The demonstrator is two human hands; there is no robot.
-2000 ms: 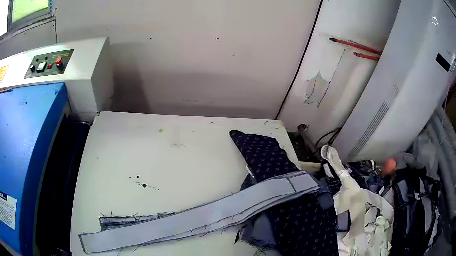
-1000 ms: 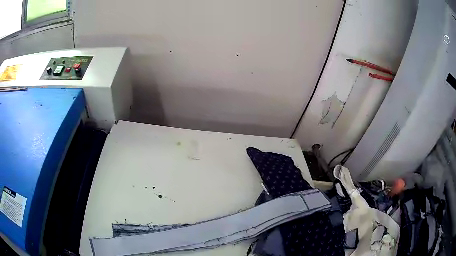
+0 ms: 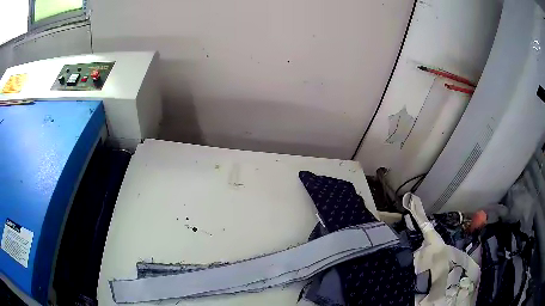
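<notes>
Neither of my hands is in the picture. Long, slightly curved pale grey strips (image 3: 251, 266) with dark frayed edges lie stacked on the off-white feed table (image 3: 173, 197). Their right end rests over navy patterned cut pieces (image 3: 379, 278). One navy piece (image 3: 336, 196) points up and left towards the table's back edge. The lower edge of the picture cuts off the navy pieces.
The blue press hood (image 3: 45, 167) and dark belt gap (image 3: 89, 221) are at the left, below the control panel (image 3: 82, 76). A cream cloth heap (image 3: 439, 263) and dark bundles (image 3: 508, 260) lie at the right. A wall (image 3: 257, 89) stands behind.
The view has shifted, so the table and press sit further right and slightly lower than two seconds ago. The strips and navy pieces have not visibly moved on the table.
</notes>
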